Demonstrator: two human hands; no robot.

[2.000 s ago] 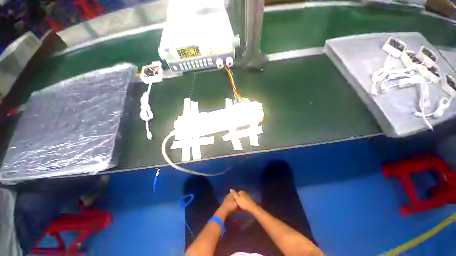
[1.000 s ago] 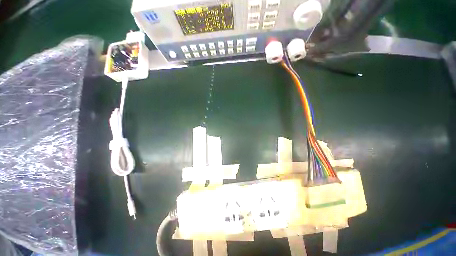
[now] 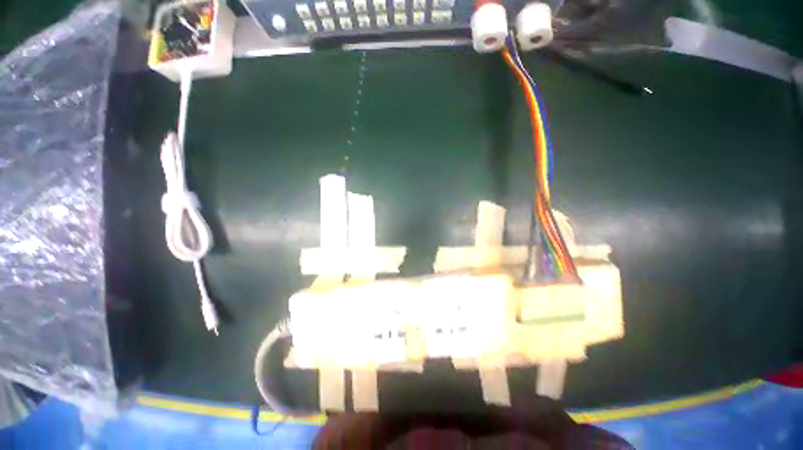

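The white test fixture (image 3: 401, 321) is held by masking tape (image 3: 333, 224) near the bench's front edge, its socket openings facing up. Multicoloured test leads (image 3: 539, 154) run from its right part up to two round white terminals (image 3: 512, 27) on the instrument. A power adapter (image 3: 189, 39), dark board showing, lies at the upper left. Its white cord (image 3: 185, 228) is bundled below it, plug tip free. Neither of my hands can be made out. A blurred dark shape with reddish patches is cut off at the bottom edge; I cannot tell what it is.
Only the front keypad strip of the instrument (image 3: 379, 16) shows at the top. A plastic-wrapped tray (image 3: 57, 211) stands at the left. A grey supply cord (image 3: 266, 373) curves from the fixture's left end. A thin black lead (image 3: 599, 75) lies at the upper right.
The view has come close to the bench, then tilted down, so the instrument's display has left the picture and the front edge shows. My clasped hands no longer show clearly. The fixture and adapter have not moved.
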